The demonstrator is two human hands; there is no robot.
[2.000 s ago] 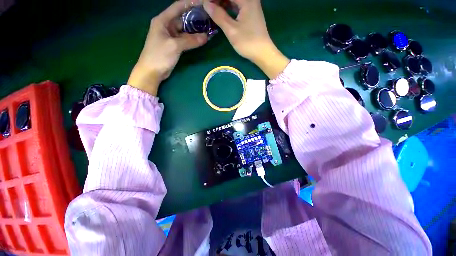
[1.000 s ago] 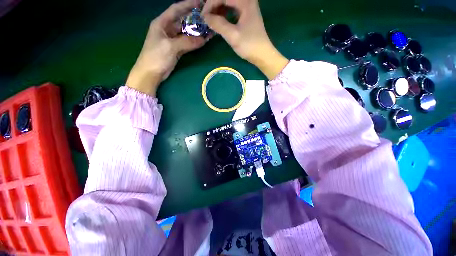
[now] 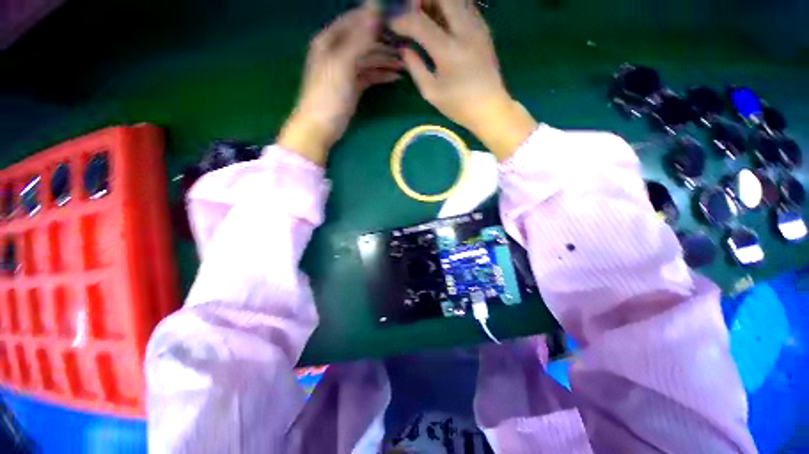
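A small dark display module [image 3: 394, 9] is at the top edge of the head view, blurred and partly hidden by fingers. My left hand [image 3: 346, 66] grips it from the left. My right hand [image 3: 452, 62] is against it from the right, fingers bent; whether it grips the module is unclear. Below lies the black test fixture [image 3: 390, 288] with a blue driver board [image 3: 473, 269] on its right part. A white USB cable [image 3: 481, 312] is plugged into the board's near edge. The fixture's round seat holds no lit module.
A yellow tape ring [image 3: 399, 168] lies above the fixture, beside white paper [image 3: 479, 180]. A red tray [image 3: 142, 266] with dark rounds in some pockets stands at left. Dark modules [image 3: 222, 155] lie beside it. A cluster of round modules [image 3: 687, 160] lies at right, one blue-faced.
The whole view has shifted, so bench things appear further right and more of the red tray shows. Both hands remain together around the module, which now sits nearer the top edge.
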